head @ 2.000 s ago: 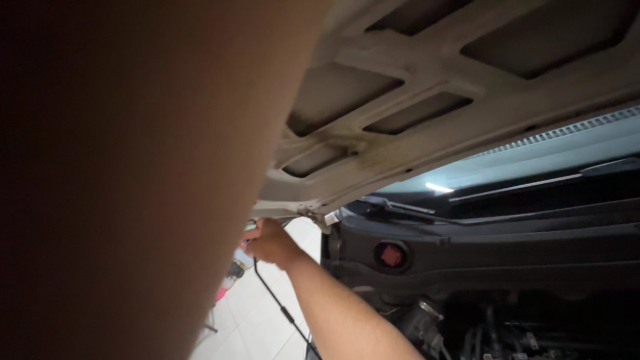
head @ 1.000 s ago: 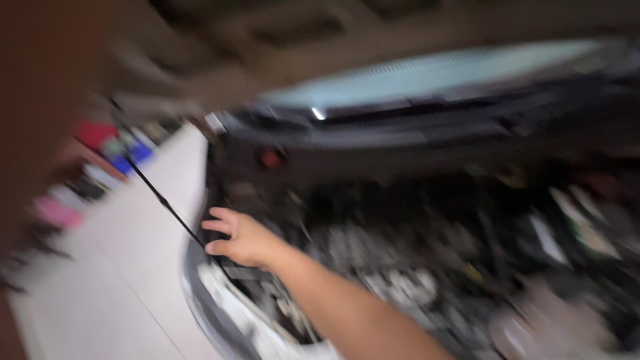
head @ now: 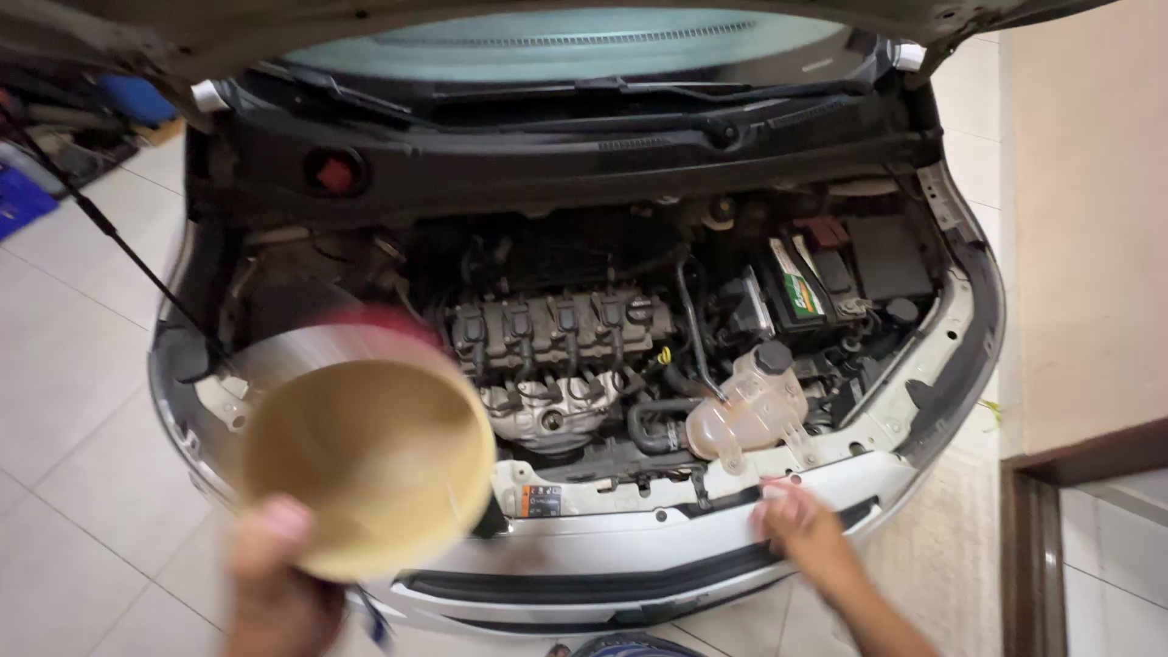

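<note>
My left hand (head: 278, 575), at the lower left, grips the rim of a round, cream-coloured container (head: 365, 465). It is tilted with its hollow side toward me, blurred, and has something red behind its upper edge. My right hand (head: 803, 529) hangs over the white front edge of the car, fingers partly curled, with nothing visible in it. Just above it sits the translucent coolant reservoir (head: 748, 411) with a black cap. The engine (head: 557, 338) with its ignition coils lies in the middle of the open bay, and the car battery (head: 798, 278) stands to its right.
A thin black prop rod (head: 109, 228) slants up at the left of the bay. The raised hood (head: 456, 14) spans the top, before the windshield (head: 584, 46). Blue items (head: 23, 192) lie on the tiled floor at left. A wall (head: 1086, 228) and dark door frame (head: 1036, 547) stand at right.
The view has swung to the whole engine bay. A hand that was near the prop rod one second ago is no longer there. The cream container has come into view in my left hand.
</note>
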